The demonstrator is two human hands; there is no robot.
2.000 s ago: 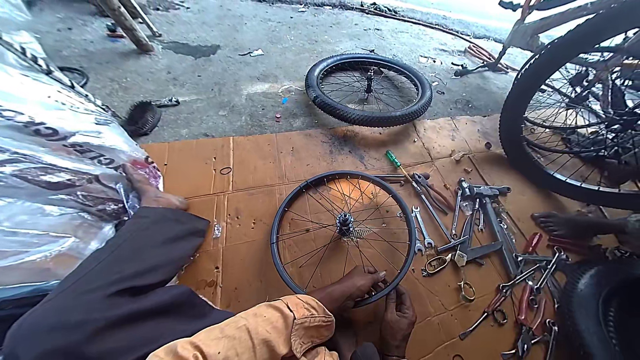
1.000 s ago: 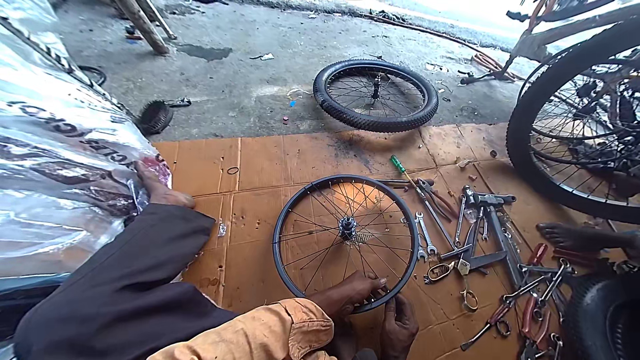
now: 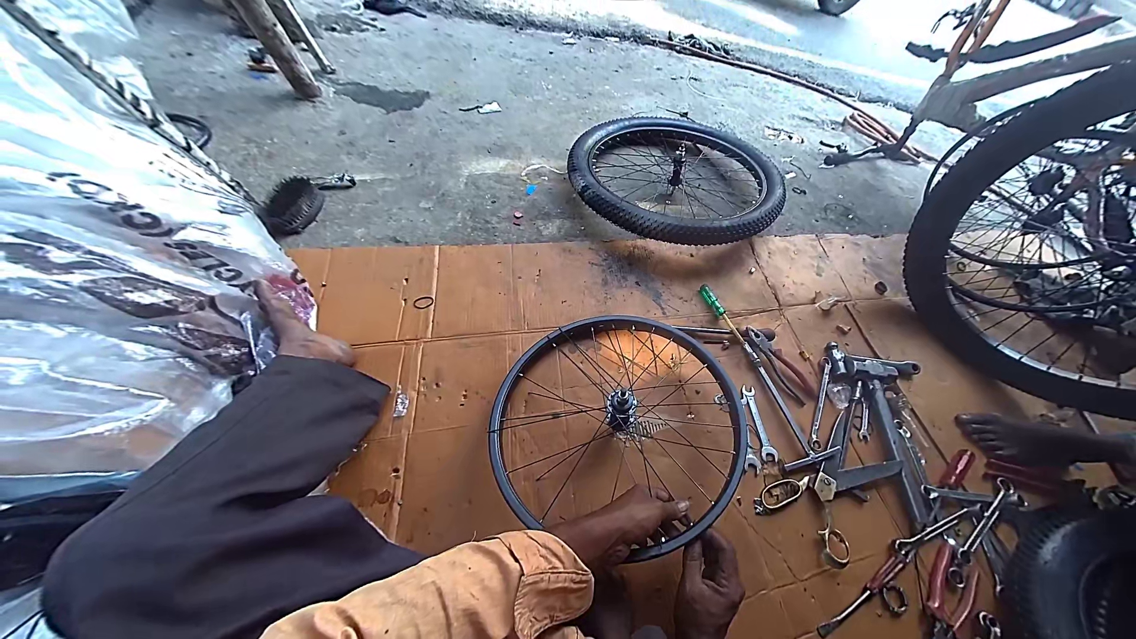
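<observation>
A bare bicycle wheel rim with black spokes (image 3: 499,390) lies tilted over the cardboard, its hub (image 3: 622,410) in the middle. My left hand (image 3: 641,522) reaches over the near part of the rim, thumb and fingers pinched together among the spokes; whatever is between them is too small to tell. Just outside the rim's near right edge is my right hand (image 3: 708,581), its fingertips up against the rim and the fingers curled. Right of the wheel lie open-end wrenches (image 3: 760,428), a green-handled screwdriver (image 3: 713,302), pliers (image 3: 785,362) and scissors (image 3: 825,486).
Flattened cardboard (image 3: 470,382) covers the ground. Beyond it lies a wheel with a knobby tyre (image 3: 590,200). A bicycle's large wheel (image 3: 932,302) stands at right, near a person's bare foot (image 3: 1021,438) and a loose tyre (image 3: 1029,568). Plastic wrapping (image 3: 115,355) fills the left side.
</observation>
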